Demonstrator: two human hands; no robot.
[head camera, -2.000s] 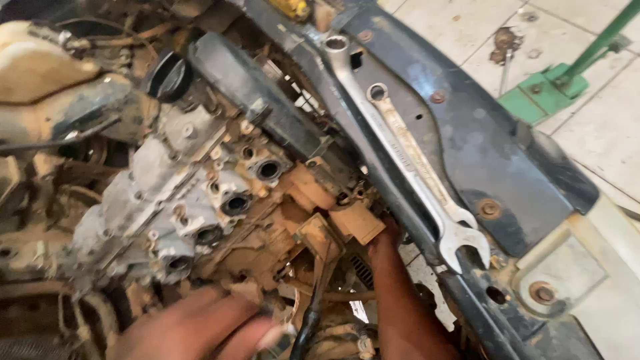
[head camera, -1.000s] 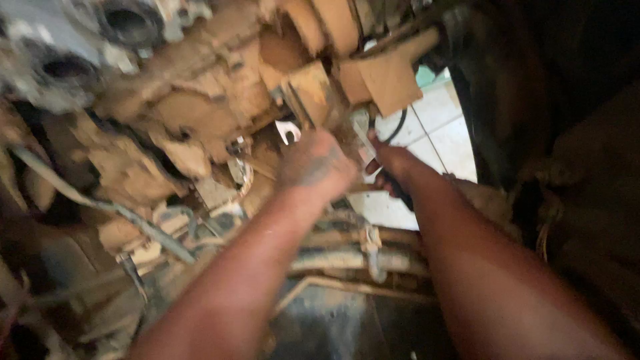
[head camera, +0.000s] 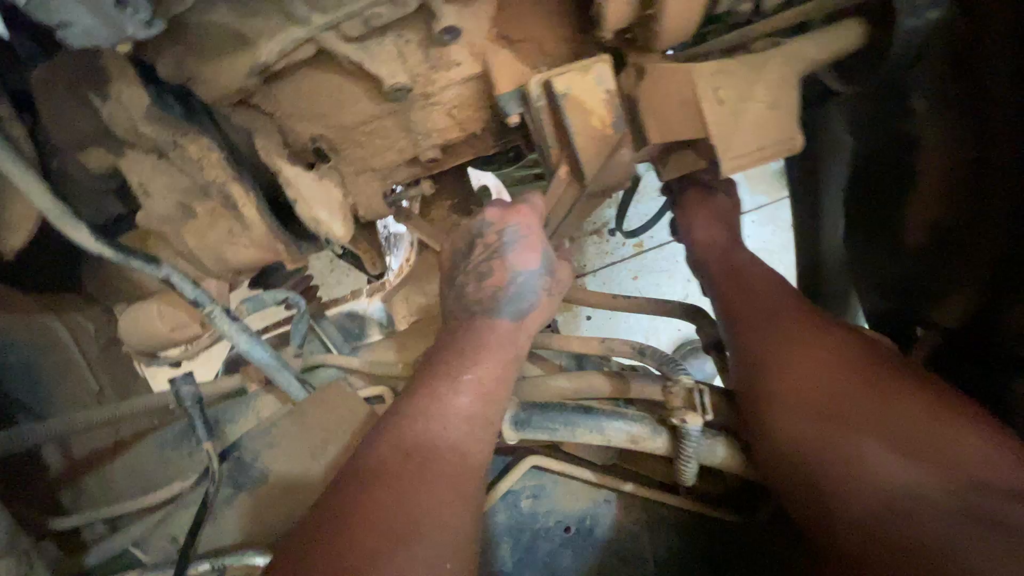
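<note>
Low in the engine bay, my left hand is against a dirt-covered metal bracket, its greasy back toward me and its fingertips hidden. Whether it grips anything cannot be seen. My right hand reaches up under a square-edged, mud-coated bracket, and its fingers are mostly hidden behind that part. A black cable loop hangs between the two hands. Above my left hand is the dusty engine block.
Below the hands run dusty hoses and pipes, one with a spring-like coil. A grey hose slants down at the left, near a loose cable connector. White floor tiles show through the gap.
The view has moved from the engine top and fender, where two wrenches lay, down into the bay. My hands, close together one second ago, are now farther apart.
</note>
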